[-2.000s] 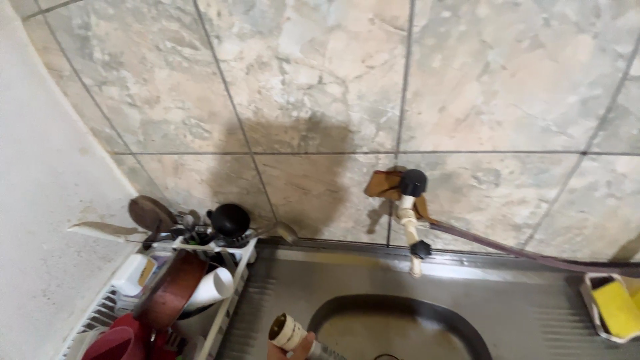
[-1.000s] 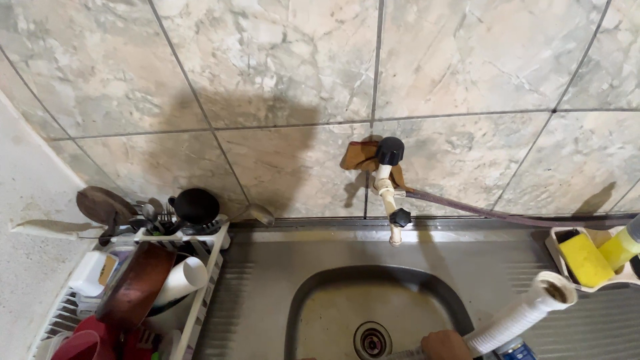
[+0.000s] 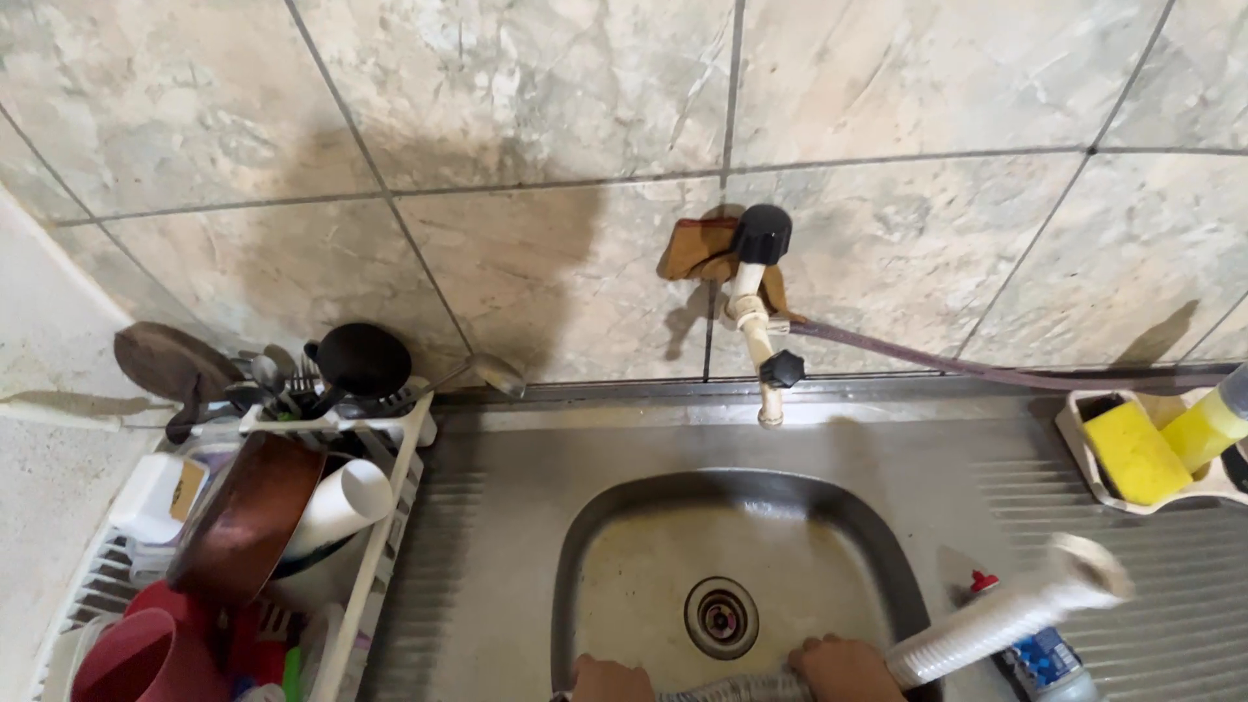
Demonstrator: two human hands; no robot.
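Note:
My left hand (image 3: pixel 610 680) and my right hand (image 3: pixel 844 669) are both closed around a corrugated plastic drain hose (image 3: pixel 985 624), low over the front of the steel sink basin (image 3: pixel 595 546). The stretch of hose between my hands looks greyish. Past my right hand its white part slants up to the right and ends in a wide cuff. The hose's left end is cut off or hidden near my left hand. Beyond my hands lies the drain strainer (image 3: pixel 721 618). A cream plastic tap (image 3: pixel 754 327) with black knobs hangs from the wall above the basin.
At left stands a white dish rack (image 3: pixel 375 546) with a brown pan (image 3: pixel 249 517), cups and cutlery. A sponge holder (image 3: pixel 1082 444) with a yellow sponge (image 3: pixel 1136 451) is at right. A bottle with a red cap (image 3: pixel 1053 663) stands under the hose. A thin hose (image 3: pixel 907 359) runs from the tap along the wall.
Two seconds ago the hose's cuffed end was left of the basin; it is now at the right. My left hand has come into view at the basin's front. The view has shifted.

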